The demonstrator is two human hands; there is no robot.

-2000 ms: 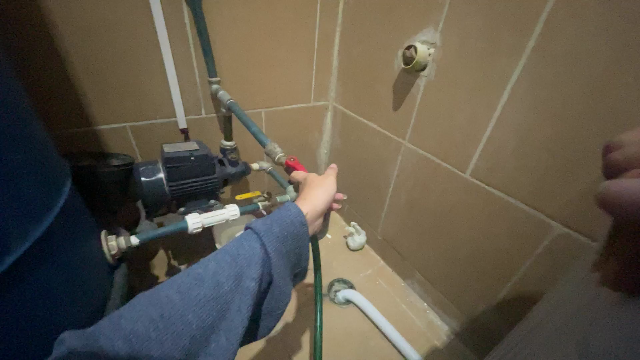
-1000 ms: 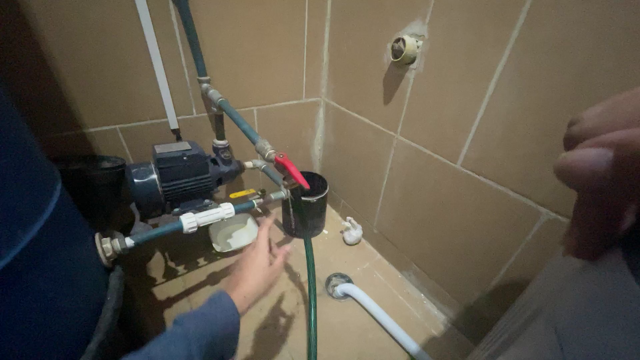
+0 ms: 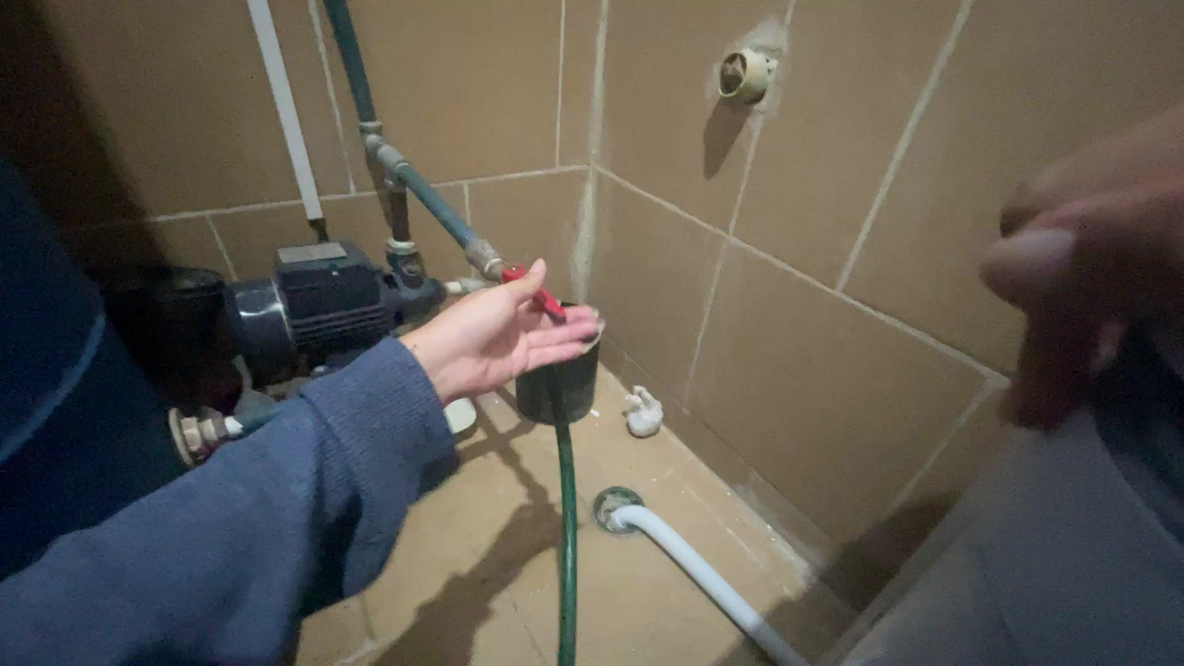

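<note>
My left hand (image 3: 504,338), in a blue sleeve, is palm up with its fingers extended at the red lever handle (image 3: 546,298) of a valve on the green pipe (image 3: 439,211). The lever lies between thumb and fingers; the hand is not closed round it. Under the fingers a dark cylindrical container (image 3: 575,388) stands in the corner, and a green hose (image 3: 568,546) runs down in front of it. My right hand (image 3: 1082,259) is raised at the right edge, close to the camera and blurred; whether it holds anything is unclear.
A dark electric water pump (image 3: 338,310) sits left of the container. At the far left stands a large blue tank (image 3: 55,370) with a pipe fitting (image 3: 190,435). A white hose (image 3: 703,573) enters the floor drain (image 3: 612,507). A capped-looking pipe stub (image 3: 745,76) juts from the tiled wall.
My left hand was at the red lever two seconds ago, lower and away from it one second ago, and is now back up at the lever.
</note>
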